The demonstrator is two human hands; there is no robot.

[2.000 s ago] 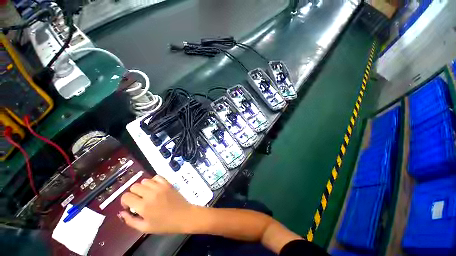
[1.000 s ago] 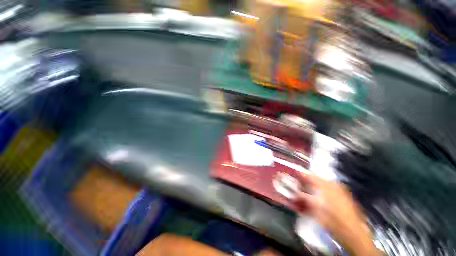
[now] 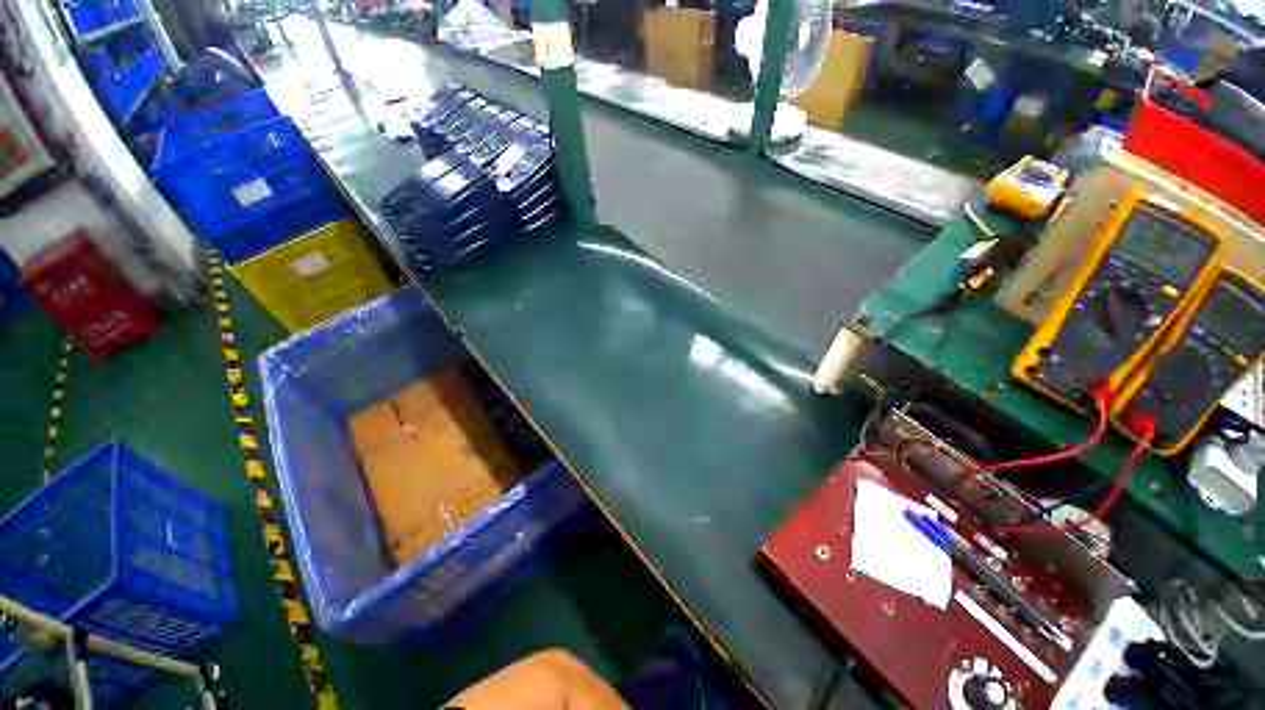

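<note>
The dark red test box [image 3: 888,610] lies at the lower right. Its round knob [image 3: 982,688] is near the bottom edge. A white paper slip [image 3: 899,542] lies on it, with a blue-capped pen [image 3: 985,569] partly over the slip. The white power strip [image 3: 1106,660] and black plugs or cords [image 3: 1165,680] show at the lower right corner, cut off. A bare part of an arm, seemingly my left, shows at the bottom edge. Neither hand is visible.
Two multimeters [image 3: 1121,294] stand on the green shelf [image 3: 923,326], with red leads [image 3: 1040,462]. Stacked dark housings [image 3: 465,180] sit on the far green bench [image 3: 597,361]. A blue bin [image 3: 312,486] holding cardboard stands left of the bench. Blue crates [image 3: 125,541] are on the floor.
The view has swung left, from the row of open units to the bench and bins. My right hand, earlier over the red box, has gone out of the picture.
</note>
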